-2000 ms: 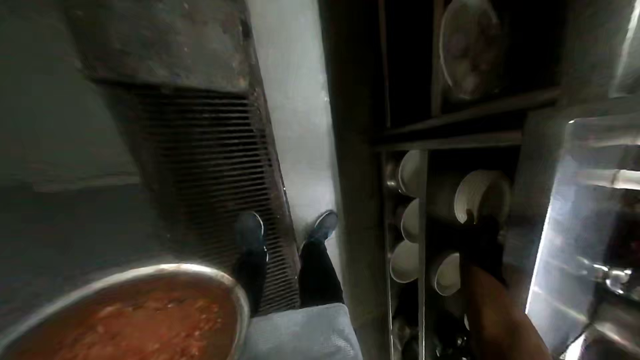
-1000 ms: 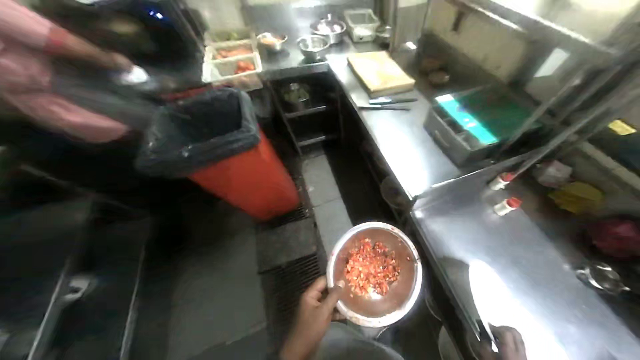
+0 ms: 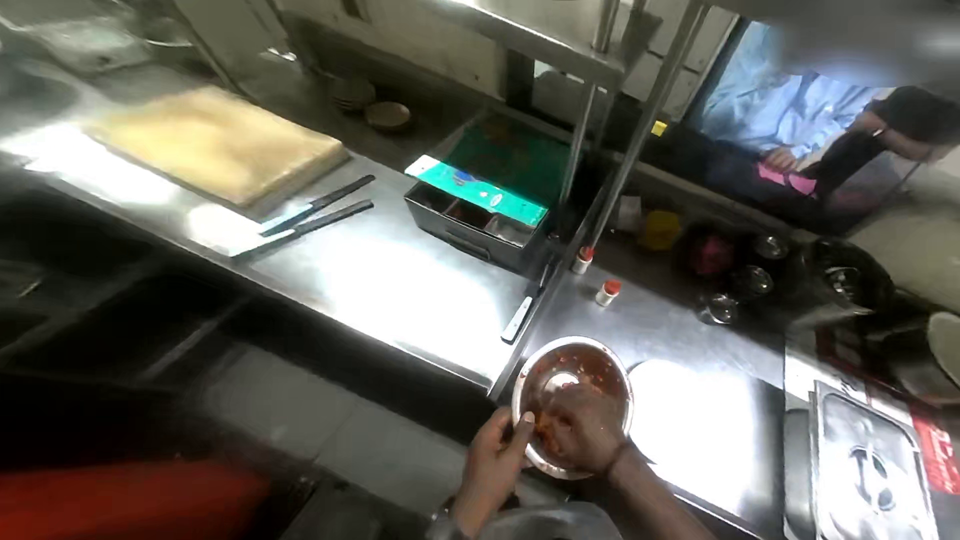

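Note:
A round steel bowl (image 3: 600, 361) with reddish chopped food in it is tilted at the edge of the steel counter. My left hand (image 3: 495, 461) grips its rim, thumb over the near left side. Down inside the bowl is my right hand (image 3: 583, 427), its fingers curled at the red food (image 3: 551, 439); whether they hold any of it is hidden. A white plate (image 3: 694, 420), or a bright reflection, shows just right of the bowl. Two small red-capped bottles (image 3: 607, 292) stand beyond it.
Several knives (image 3: 330, 217) lie near a thick cutting board (image 3: 217, 142). A dark compartment box (image 3: 472, 225) has a green lid or strip on it. At the right is a steel pan lid (image 3: 870, 465). A person (image 3: 810, 135) shows beyond the opening at the upper right.
My right hand, over the counter one second ago, is now inside the bowl. My left hand still holds the rim. The view has swung toward the counter.

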